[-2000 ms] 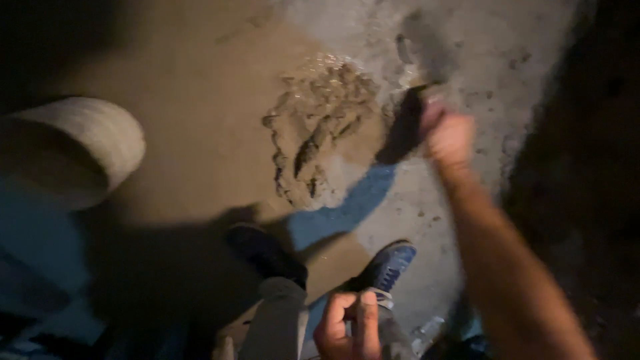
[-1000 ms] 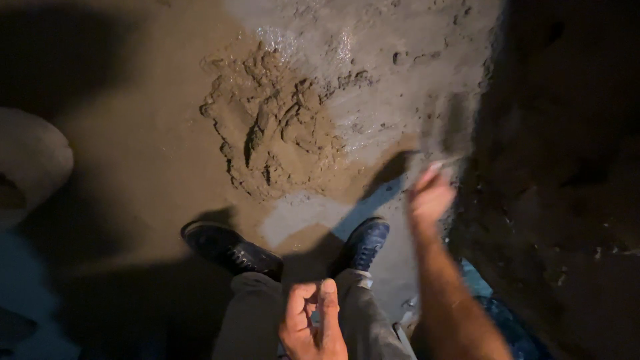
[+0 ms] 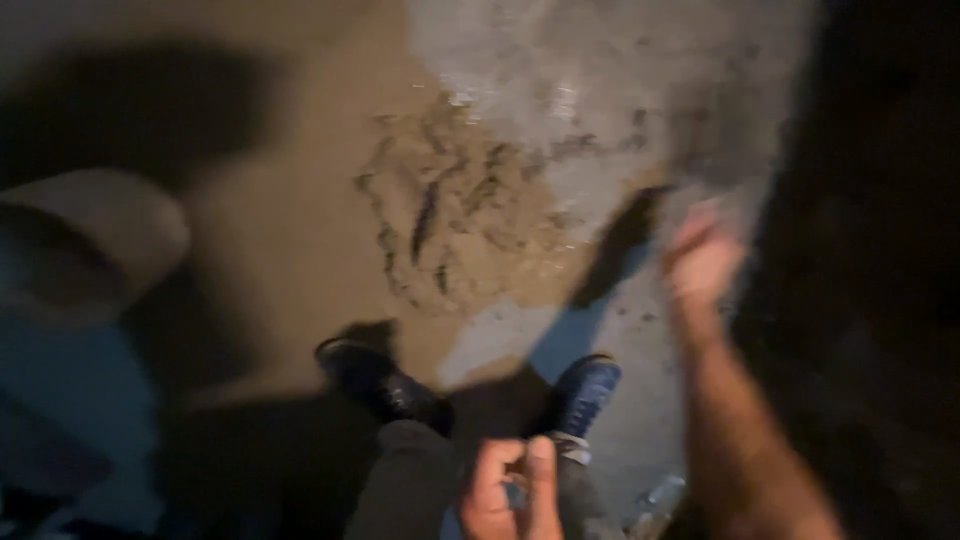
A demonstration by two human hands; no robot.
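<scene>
My right hand [image 3: 701,251], arm stretched forward, is closed on the handle of a flat tool [image 3: 709,135], apparently a trowel, badly blurred over the grey floor strip. Left of it, a rough mound of wet mortar [image 3: 465,210] lies on the floor, its surface lumpy and furrowed. Low in the view, in front of my legs, my left hand [image 3: 517,487] is raised with fingers half curled and a gap beside the thumb; nothing shows in it. Whether the tool touches the floor cannot be told.
A pale round bucket [image 3: 142,225] lies tipped at the left. My dark left shoe [image 3: 382,386] and blue right shoe [image 3: 589,394] stand just below the mortar. Deep shadow covers the right side. A clear, shiny object [image 3: 664,495] lies near my right leg.
My right hand with the tool came nearer my feet, then moved forward again along the mortar's right side. My left hand has stayed low before my legs. The view has shifted somewhat.
</scene>
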